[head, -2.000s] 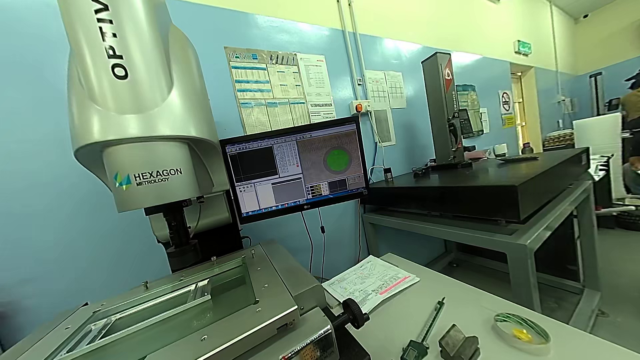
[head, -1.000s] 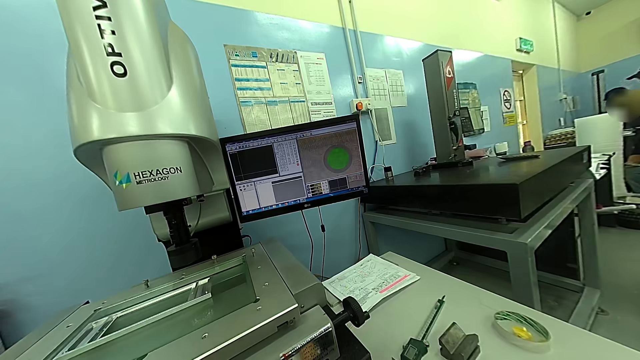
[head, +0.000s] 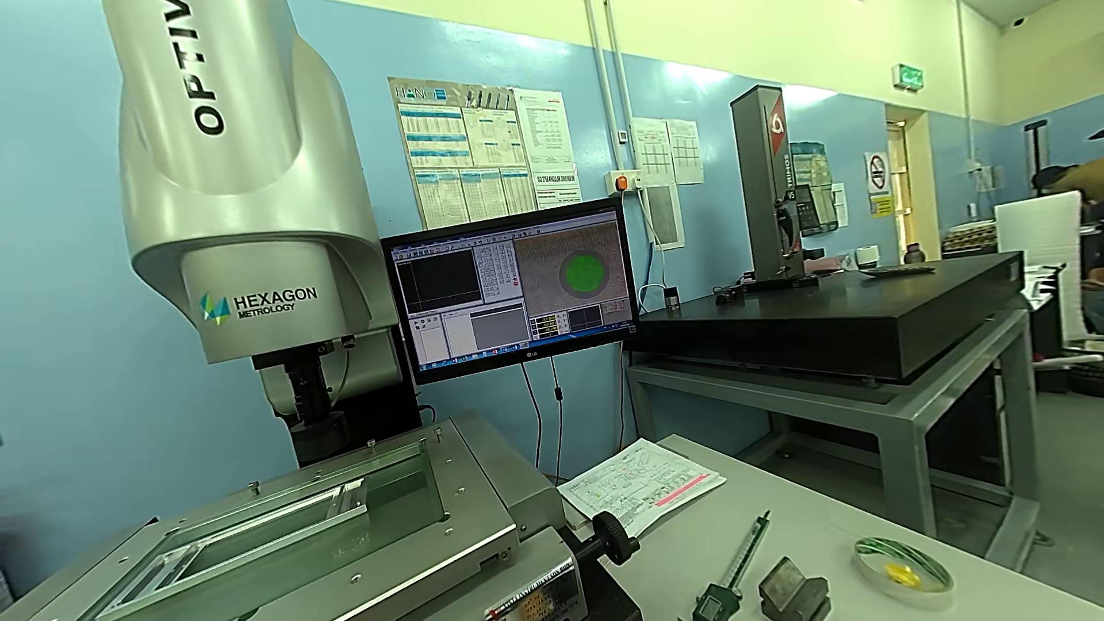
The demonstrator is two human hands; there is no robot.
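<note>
Neither my left hand nor my right hand shows in the head view. At the left stands a Hexagon optical measuring machine (head: 259,293), its black lens (head: 315,414) hanging over the stage. A metal frame part (head: 259,539) lies on the stage glass (head: 401,500). A black knob (head: 614,539) sticks out at the stage's right side. On the bench lie a digital caliper (head: 733,569), a metal V-shaped block (head: 792,591) and a clear round ring-shaped item with a yellow piece inside (head: 904,571). Behind them is a paper drawing (head: 642,485) with a pink mark.
An LG monitor (head: 517,289) shows a green circle. A black surface plate (head: 828,323) on a grey steel stand (head: 906,431) carries a tall height gauge (head: 763,190). Cables hang below the monitor. A person (head: 1078,181) is partly visible at the far right.
The person at the far right, upright in the earlier frames, is now bent lower behind the white panel. The machine and the things on the bench have not moved.
</note>
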